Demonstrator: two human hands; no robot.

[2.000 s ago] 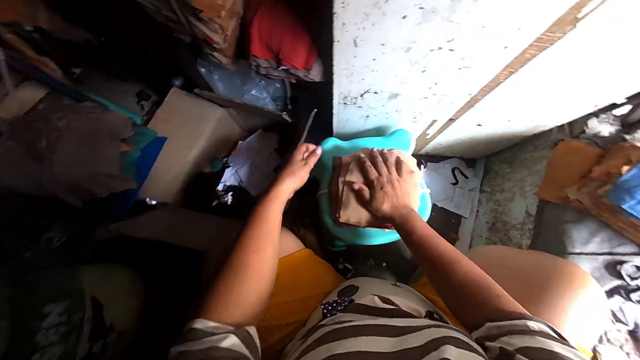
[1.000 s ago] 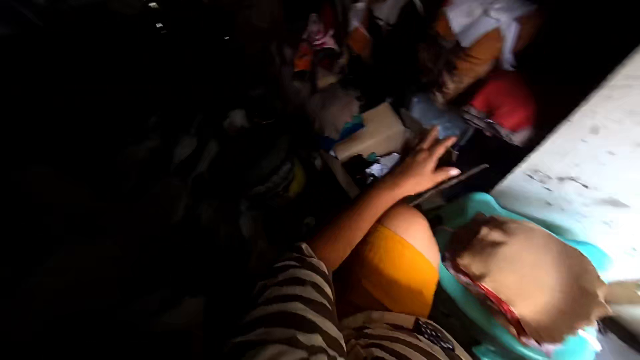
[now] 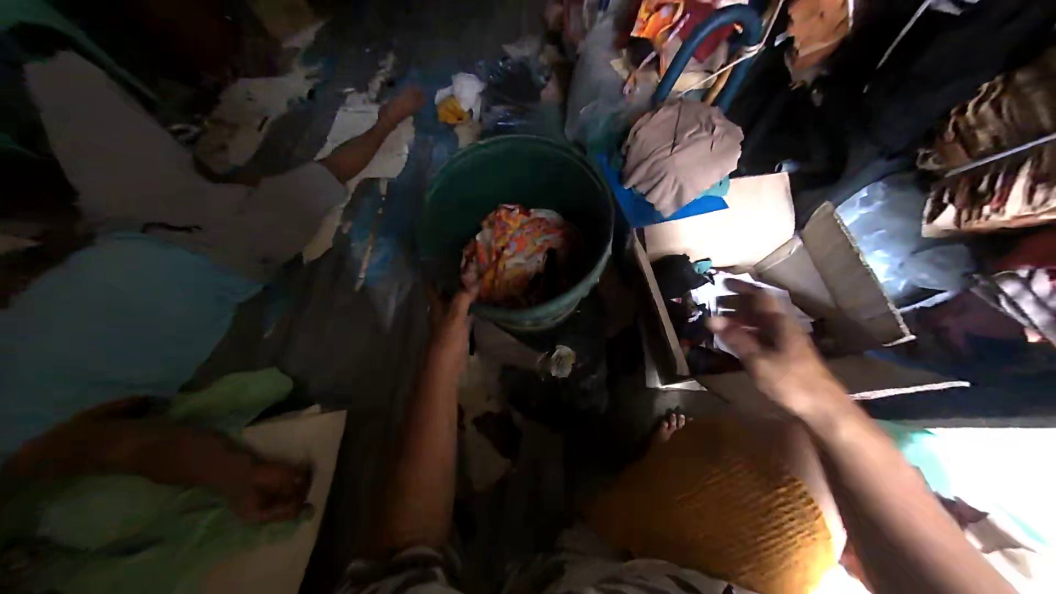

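Note:
My left hand (image 3: 460,290) is at the near left rim of a dark green bucket (image 3: 606,247); its fingers reach inside and touch a crumpled, orange patterned cloth (image 3: 520,252). Whether the fingers grip the cloth or the rim is unclear. Blurred by motion, my right hand (image 3: 767,342) hovers over an open cardboard box (image 3: 718,227) with its fingers apart and nothing seen in them. White and dark scraps (image 3: 705,301) lie in that box, below the hand.
Two other people sit at the left; one has an arm (image 3: 371,144) stretched over white sheets, another a hand (image 3: 276,491) on a cardboard piece (image 3: 326,437). Beyond the box are a round stack of tan cloth (image 3: 681,153), a blue curved tube (image 3: 701,45) and clear plastic (image 3: 887,239).
The view has swung far to the left. My right hand, which pressed on the tan pieces over the turquoise stool, is now above the box. My left hand has come to the bucket.

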